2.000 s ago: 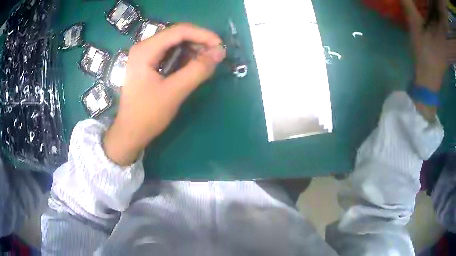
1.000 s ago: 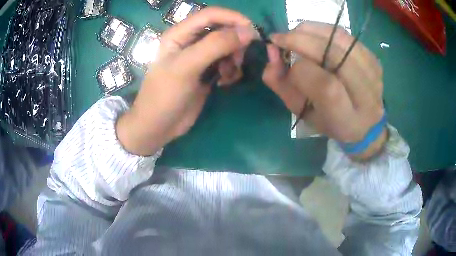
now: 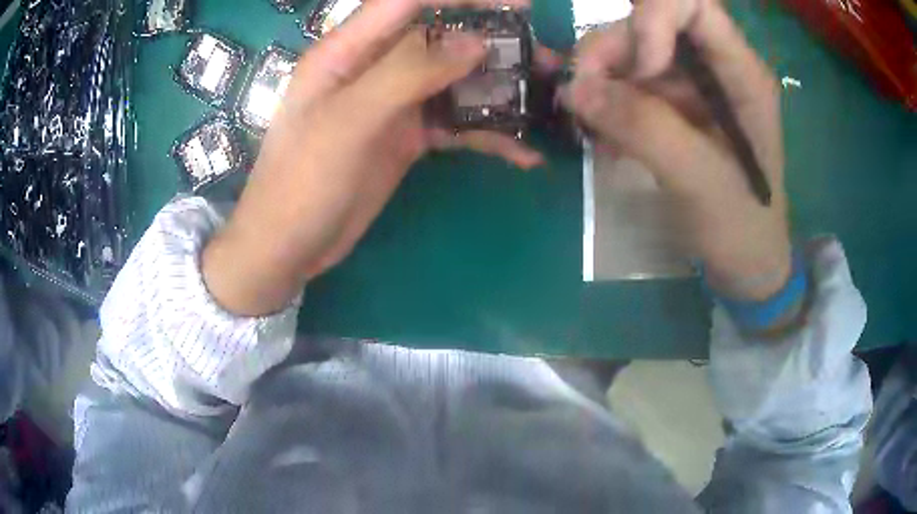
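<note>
My left hand [image 3: 342, 131] holds a device housing [image 3: 490, 85] with a black rim and silver rectangles, its face towards me. My right hand [image 3: 694, 131] is just right of the housing, its fingertips close to a dark, blurred part at the housing's right edge; I cannot tell if they touch it. Dark tweezers [image 3: 729, 125] lie across my right hand, blurred. The adhesive sheet [image 3: 638, 226] lies under my right hand, mostly hidden by it.
Several waiting assemblies [image 3: 209, 153] lie on the green mat [image 3: 432, 261] at the left. A shiny blister tray [image 3: 65, 151] is at the far left. A red parts bin [image 3: 865, 45] is at the upper right, with a small white scrap [image 3: 791, 82] near it.
My right hand first came in from the red bin to my left hand. Since then it has moved slightly right, and the housing now shows its silver face. The tweezers have swung within my right hand.
</note>
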